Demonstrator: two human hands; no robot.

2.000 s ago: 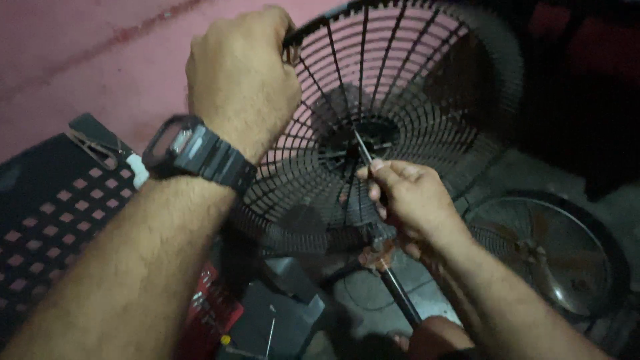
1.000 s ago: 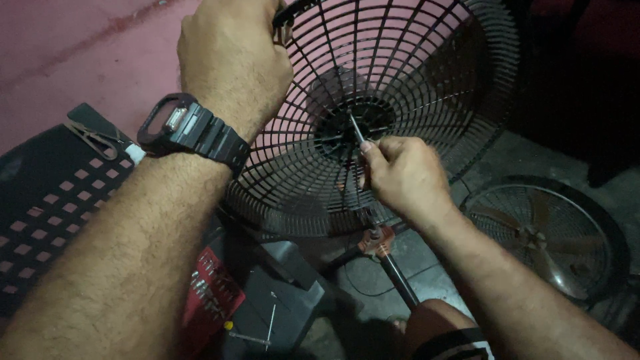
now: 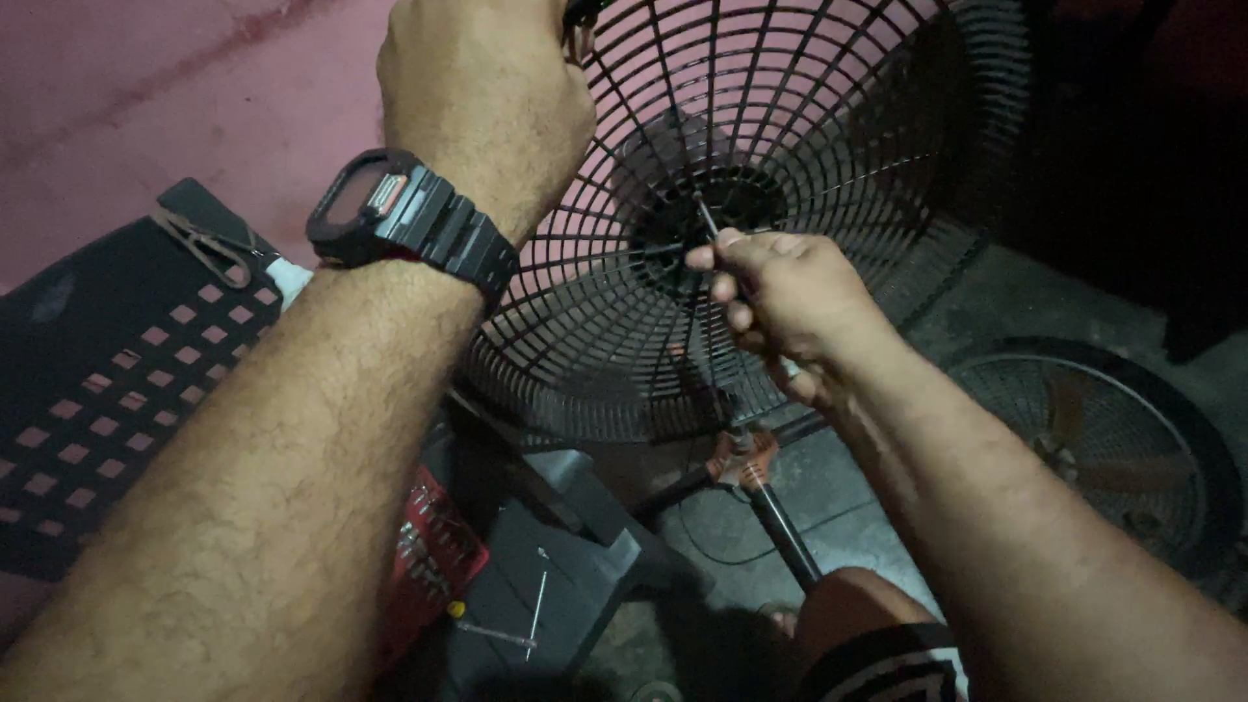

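A round black fan grille (image 3: pixel 829 88) stands tilted in front of me. My left hand (image 3: pixel 487 88), with a black digital watch (image 3: pixel 390 210) on its wrist, grips the grille's upper left rim; its fingertips are mostly hidden. My right hand (image 3: pixel 790 283) holds a thin metal tool (image 3: pixel 707 214), which looks like a screwdriver, its shaft tip at the grille's dark hub (image 3: pixel 751 200). The handle is hidden in my fingers. Below the grille is a black stand pole (image 3: pixel 785 536) with an orange-brown joint (image 3: pixel 743 458).
At the left is a black perforated plastic chair back (image 3: pixel 97 292) with a clip on it. A red tray of small metal bits (image 3: pixel 439 536) and a thin metal rod (image 3: pixel 537 604) lie on a dark surface below. Another round fan grille (image 3: pixel 1121 448) rests on the floor at right.
My right hand and the tool have tilted somewhat and stay at the hub. My left hand keeps its hold on the rim.
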